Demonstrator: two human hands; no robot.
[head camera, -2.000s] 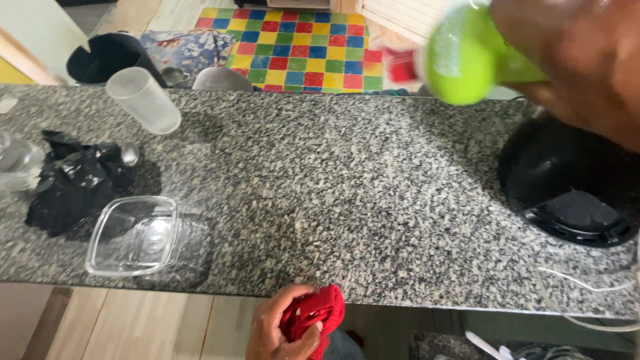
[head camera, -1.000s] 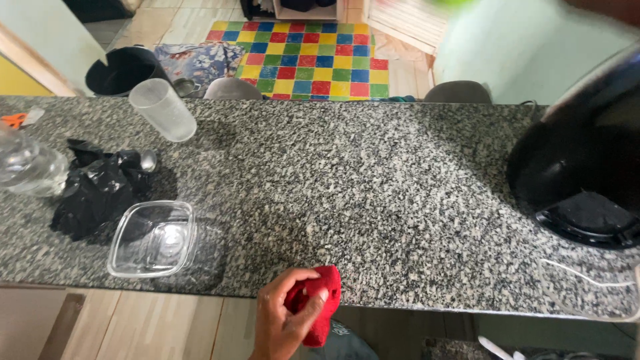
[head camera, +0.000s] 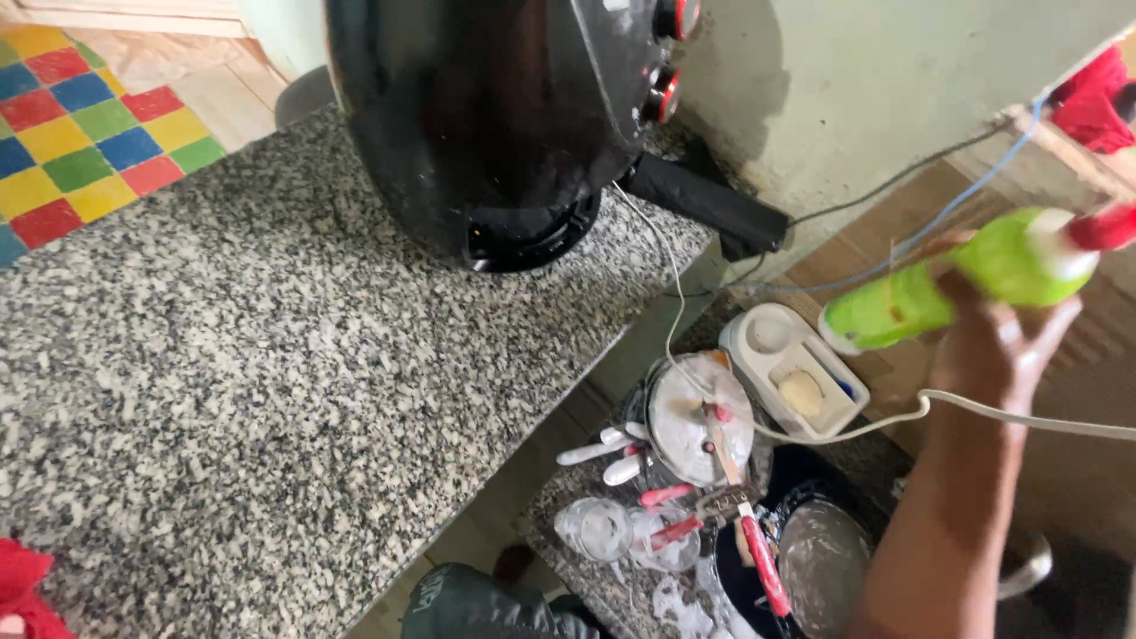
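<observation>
My right hand (head camera: 994, 328) is closed around a green plastic squeeze bottle (head camera: 896, 306) with a white neck and red cap, tilted on its side at the right. It is above the far side of the sink area, near a white sink caddy (head camera: 799, 373) holding a pale sponge. At the bottom left corner, a red cloth (head camera: 27, 586) shows over the granite counter (head camera: 266, 399); only a small bit of my left hand (head camera: 11, 627) is visible, against the cloth.
A black air fryer (head camera: 479, 115) stands on the counter by the wall, its white cord (head camera: 679, 293) hanging across. Soapy dishes, a pot lid (head camera: 701, 417), glasses (head camera: 595, 530), red-handled utensils (head camera: 763, 564) and a dark pan (head camera: 825, 559) crowd the lower worktop. A blue cord (head camera: 941, 222) runs along the wall.
The view has swung far to the right. The green bottle, seen over the counter two seconds ago, is now over the sink side in my right hand. The red cloth remains with my left hand.
</observation>
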